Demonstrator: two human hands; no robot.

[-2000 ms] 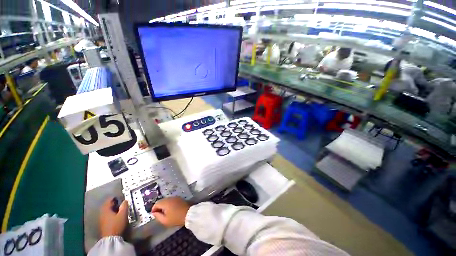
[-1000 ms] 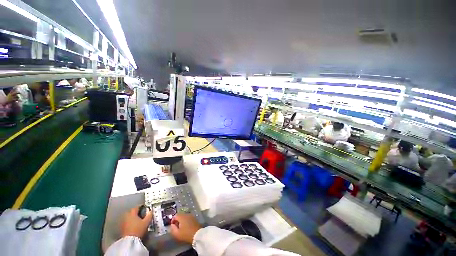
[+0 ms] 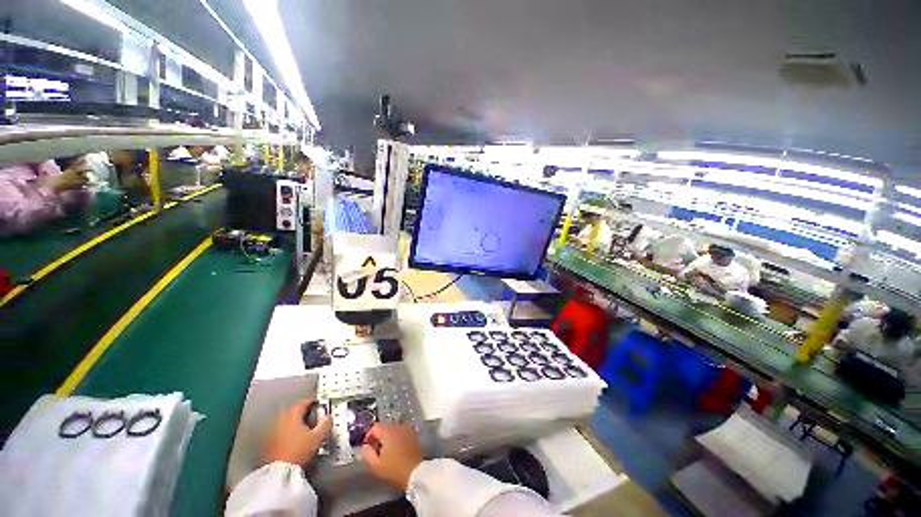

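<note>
The fixture (image 3: 359, 419) sits on the perforated base plate (image 3: 389, 389), below the machine head with the "05" sign (image 3: 368, 288). My right hand (image 3: 392, 450) is at the fixture's right front edge with fingertips touching there; whether it grips a ring is too small to tell. My left hand (image 3: 295, 436) is at the plate's left edge, with a small dark item (image 3: 319, 414), perhaps a ring, at its fingers. The right-hand tray stack (image 3: 505, 399) bears rows of black rings (image 3: 519, 343). The left-hand tray stack (image 3: 96, 464) bears three rings (image 3: 111, 423).
A spare black block (image 3: 315, 353) and a loose ring (image 3: 340, 352) lie behind the plate. The button panel (image 3: 459, 319) and monitor (image 3: 489, 222) stand behind the right-hand stack. A black mouse (image 3: 527, 468) is right of my right sleeve. The green belt (image 3: 192, 343) runs at left.
The head view has turned up and left, so the bench appears lower and further right. Both hands remain at the fixture and plate. The ring rows on both stacks look the same.
</note>
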